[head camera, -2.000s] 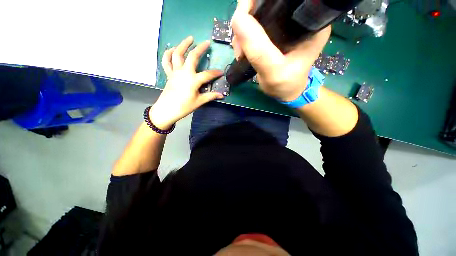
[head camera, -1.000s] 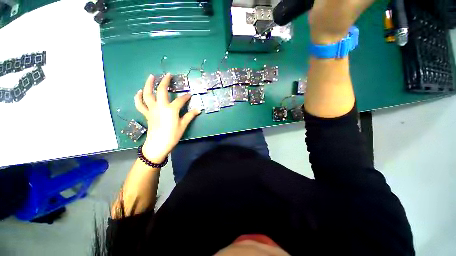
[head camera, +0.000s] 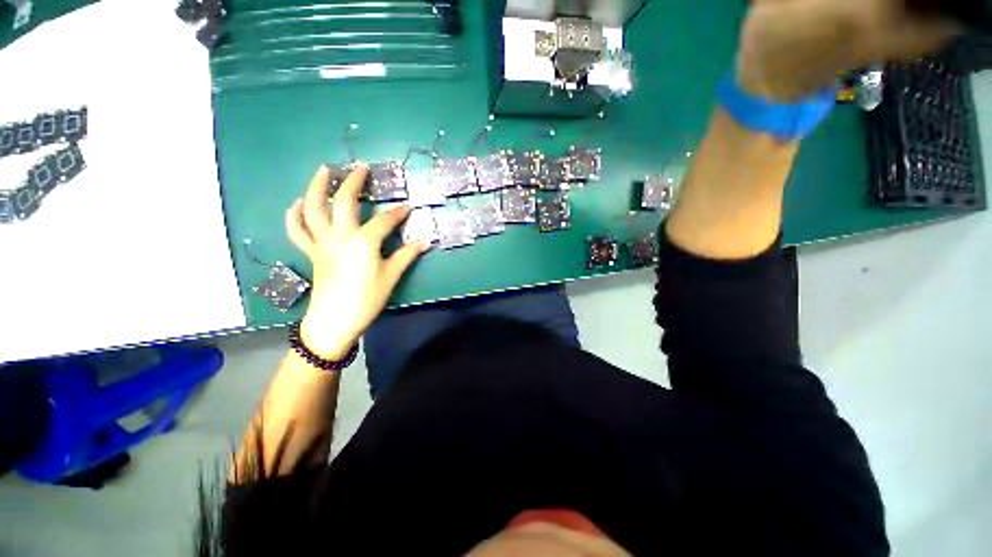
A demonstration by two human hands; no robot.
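Note:
Circuit board modules lie in two rows on the green mat. Some have thin wires. My left hand lies at the left end of the rows, fingers spread, fingertips at the modules; whether it grips one cannot be told. A single module lies left of it. My right hand is raised at the upper right, blurred, around a dark object that is cut off by the frame's top right corner, likely the electric screwdriver. The screw feeder, a dark box with pale metal top, stands beyond the modules.
Square boards lie in lines on the white sheet at left. Clear strips and black parts are at the back. A black tray is at right. More modules lie near my right forearm. A blue stool stands below the bench.
My right hand first moved from beside my left hand to the feeder, then farther right, away from it. My left hand went from one module to the rows and has stayed there.

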